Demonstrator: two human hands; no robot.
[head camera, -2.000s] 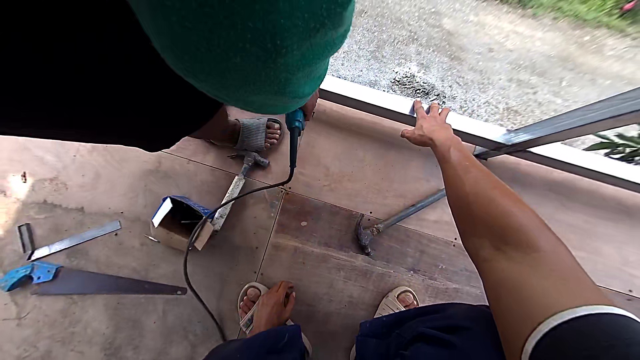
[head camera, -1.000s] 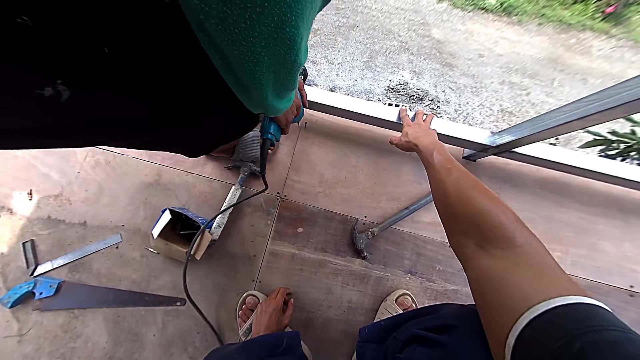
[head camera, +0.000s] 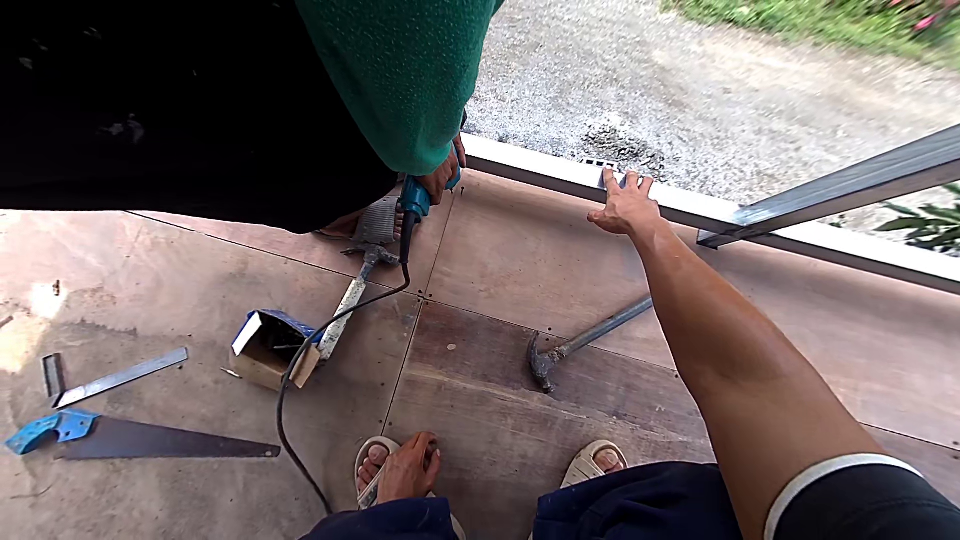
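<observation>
My right hand (head camera: 628, 204) rests with spread fingers on the metal rail (head camera: 682, 206) at the edge of the floor, gripping nothing. Low in the view, my left hand (head camera: 409, 471) hangs over my left sandal, its fingers loosely curled and nothing visible in it. Beneath my right forearm a claw hammer (head camera: 544, 364) lies on the wooden panels. At the upper middle, a co-worker in a green sleeve holds a teal corded power tool (head camera: 415, 199) against the rail's left part; its working end is hidden.
A second hammer (head camera: 345, 311) lies beside an open cardboard box (head camera: 274, 349). The black cord (head camera: 281, 420) curves past both. At the left are a handsaw (head camera: 165, 441) and a try square (head camera: 124, 377). A metal post (head camera: 840, 187) slants up from the rail; gravel lies beyond.
The co-worker's arm and the power tool have moved right, up to the rail. My right hand stays at the rail, and my left hand remains over the sandal.
</observation>
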